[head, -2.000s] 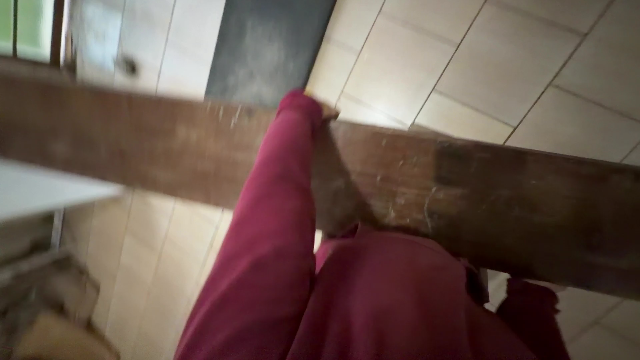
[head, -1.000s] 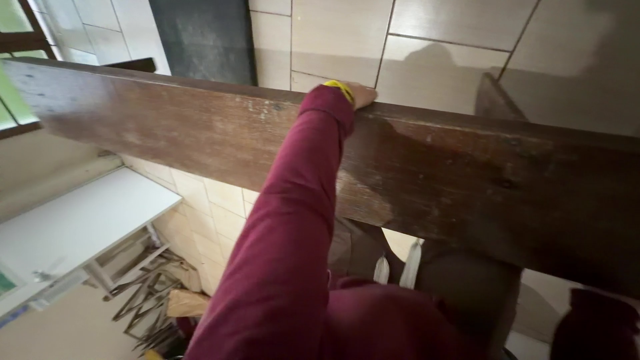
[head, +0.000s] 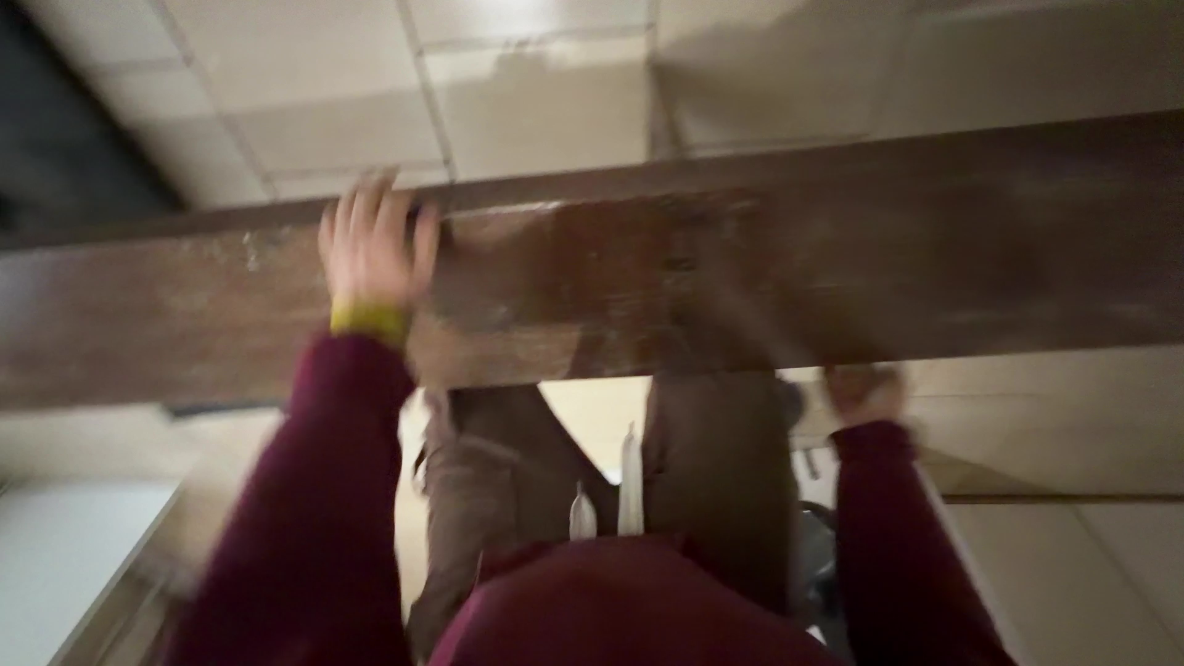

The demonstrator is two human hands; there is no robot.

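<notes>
A long, dark brown wooden plank [head: 592,277] with scuffs on its face spans the head view from side to side, in front of my legs. My left hand [head: 375,240], with a yellow band at its wrist, lies over the plank's face left of the middle, its fingers reaching the far edge. At the near edge, right of my legs, my right hand [head: 865,393] touches the plank from below; its fingers are partly hidden under the wood. Both hands are blurred.
Pale floor tiles [head: 546,102] lie beyond the plank. A dark flat surface [head: 74,120] is at the upper left, and a white panel or tabletop [head: 74,546] at the lower left. A dark object [head: 819,546], partly hidden, sits beside my right leg.
My left hand now lies over the plank's face; one second ago it was at the far edge. My right hand has come into view at the near edge. The view has turned and shifted.
</notes>
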